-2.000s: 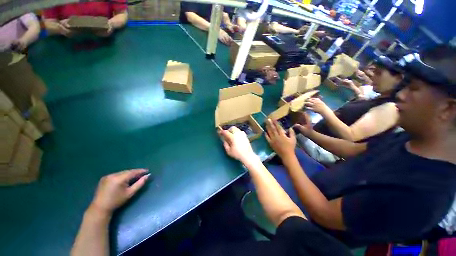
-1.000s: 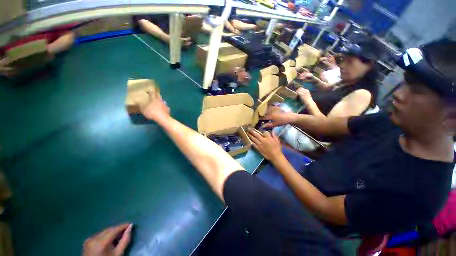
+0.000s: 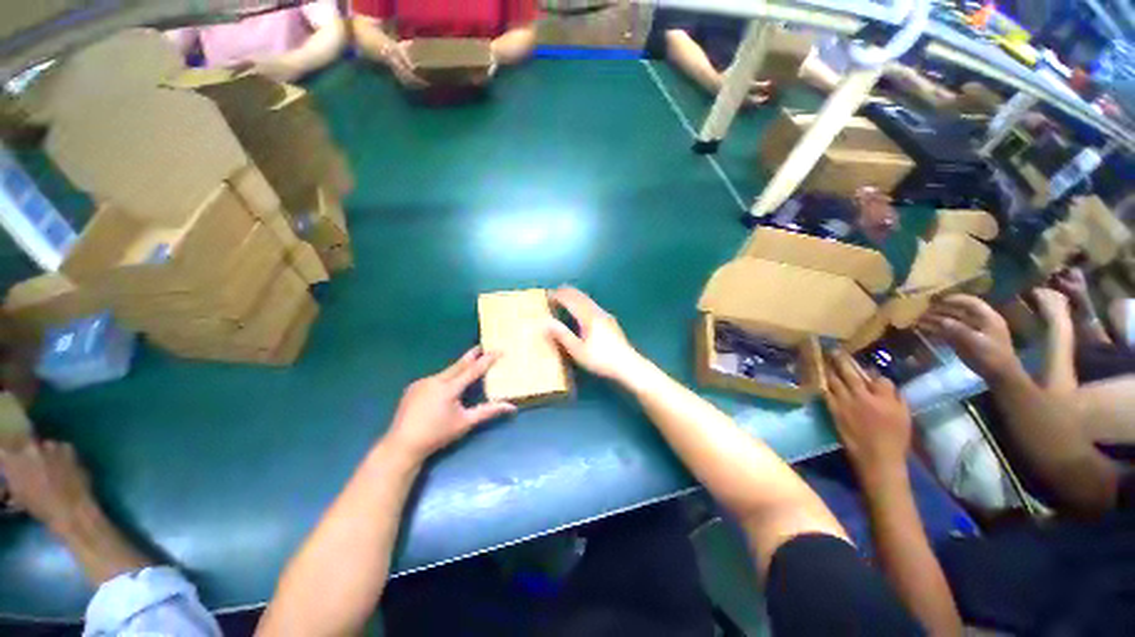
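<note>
A small closed brown carton (image 3: 523,346) lies on the green bench in front of me. My left hand (image 3: 448,404) touches its left and lower left side. My right hand (image 3: 590,336) holds its right side, with fingers at the upper right edge. To the right, an open brown carton (image 3: 762,373) stands with its lid (image 3: 797,284) raised and dark items inside. Another person's hand (image 3: 868,404) is at its right corner.
Stacked open cartons (image 3: 237,280) stand at the left, beside a pale-blue clear container (image 3: 87,348). Another person's hand (image 3: 47,483) is at the lower left. Shelf legs (image 3: 815,143) stand at the back right near a larger carton (image 3: 844,156). People sit across the bench (image 3: 411,212).
The small carton has come from farther up the bench to in front of me, now between both hands. My right hand has moved back with it. The view has turned left, showing the stacked cartons.
</note>
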